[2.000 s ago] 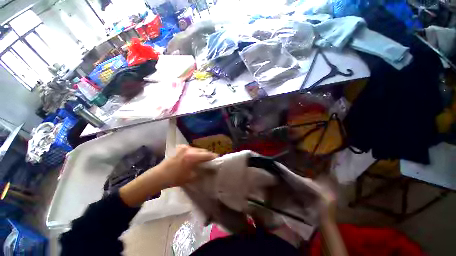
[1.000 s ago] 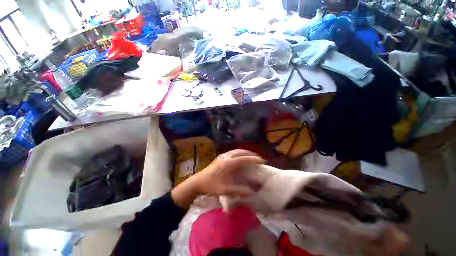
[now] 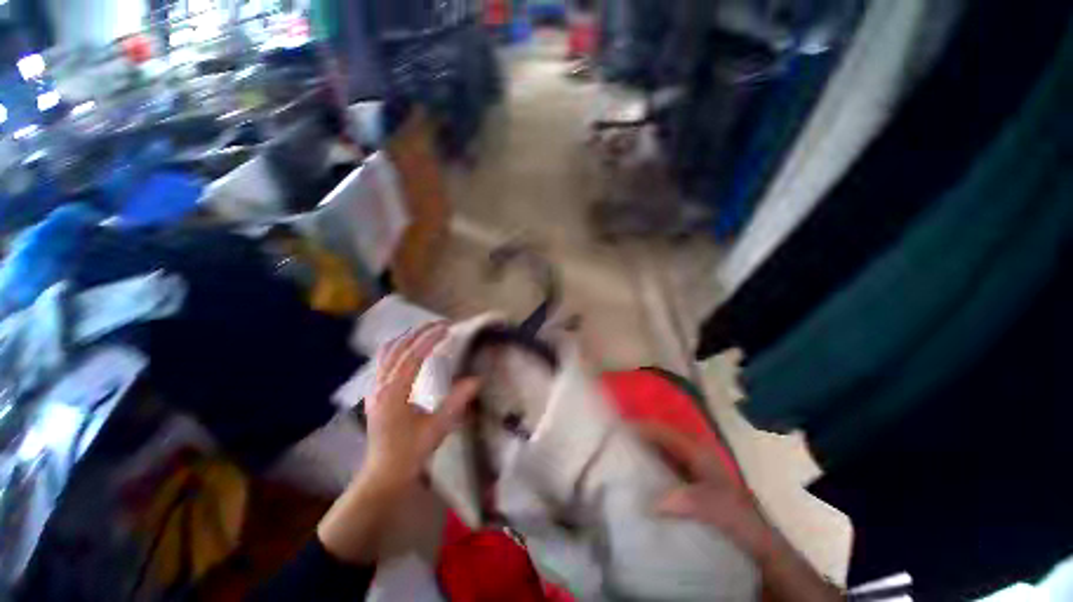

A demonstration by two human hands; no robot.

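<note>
A pale cream garment (image 3: 600, 482) hangs upright in front of me, blurred by motion. A dark hanger (image 3: 535, 308) sits in its collar, with the curved hook sticking up above the neckline. My left hand (image 3: 406, 394) holds the garment at the collar and shoulder on the left. My right hand (image 3: 712, 500) lies against its right side, blurred; whether its fingers grip the cloth is hard to tell. The red sack (image 3: 665, 406) shows behind and below the garment, partly hidden by it.
Long dark and green garments (image 3: 918, 306) hang close at the right. A dark garment heap (image 3: 200, 318) and light blue cloth (image 3: 94, 312) lie at the left. A yellow item (image 3: 200, 517) is low at the left. A tiled aisle (image 3: 541, 153) runs ahead between hanging clothes.
The view has swung right, from the worktable to the aisle and hanging garments. The cream garment has gone from a loose bundle to upright, with a hanger hook now showing at its collar.
</note>
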